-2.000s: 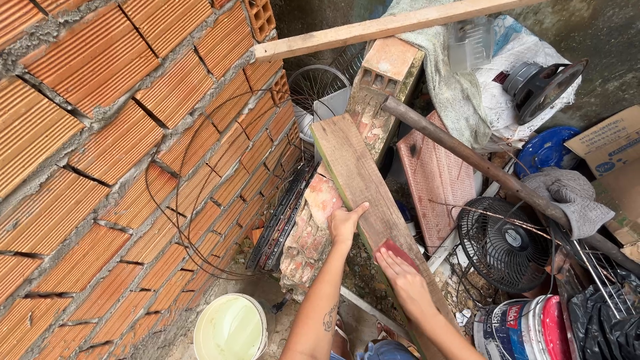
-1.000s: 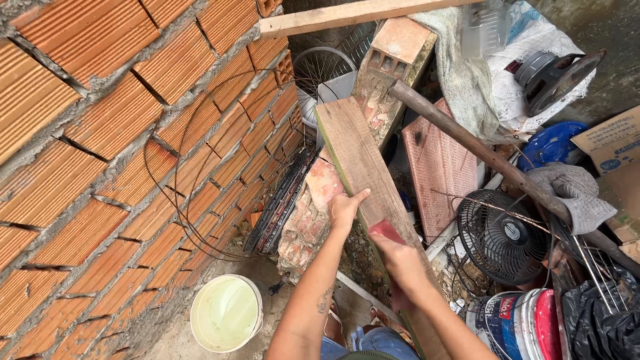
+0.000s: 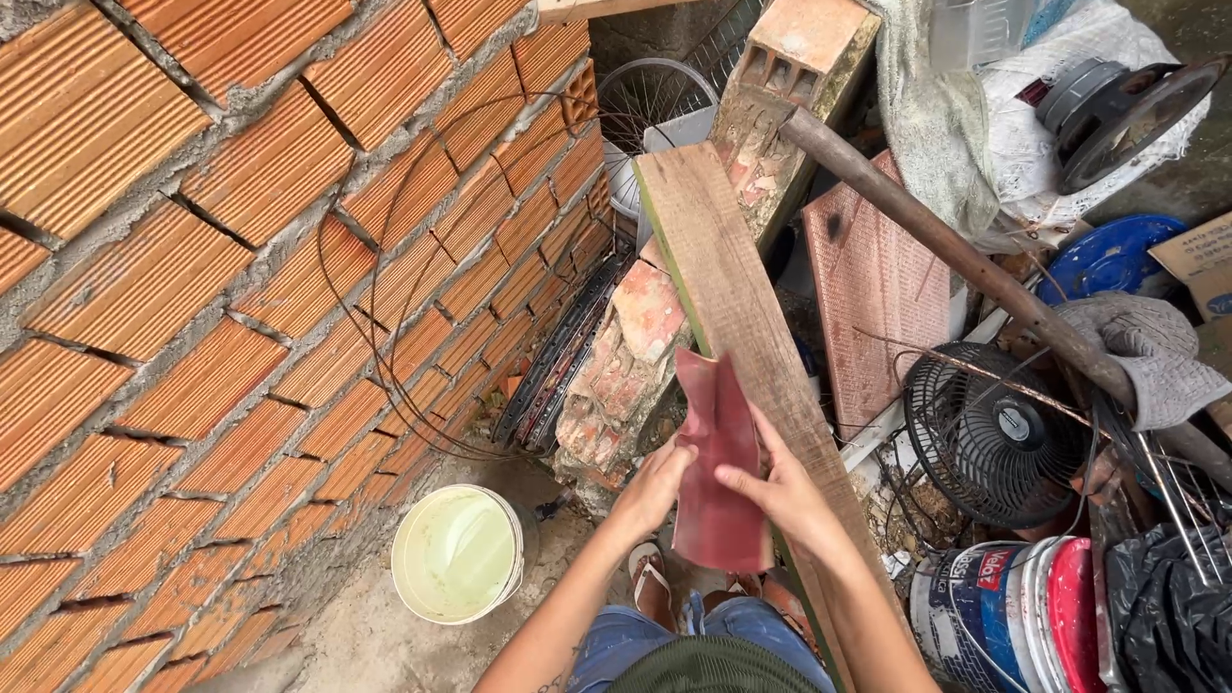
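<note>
A creased sheet of dark red sandpaper (image 3: 724, 472) is spread between my two hands, above the lower part of a wooden plank. My left hand (image 3: 656, 486) grips its left edge, and my right hand (image 3: 782, 481) holds its right side with the thumb across the face. The wooden plank (image 3: 736, 245) lies slanted over a broken brick-and-mortar block (image 3: 626, 371); its left edge is green. Neither hand's fingers rest on the plank's upper part.
A hollow-brick wall (image 3: 289, 260) with looped wire stands at left. A bucket (image 3: 457, 553) with pale liquid sits on the ground. At right are a metal pipe (image 3: 962, 255), a black fan (image 3: 996, 433), paint buckets (image 3: 1001, 597), a black bag (image 3: 1169, 606) and a speaker (image 3: 1116, 115).
The red sheet was pressed flat on the plank under my right hand; now both hands hold it up, opened out. My left hand has let go of the plank's edge.
</note>
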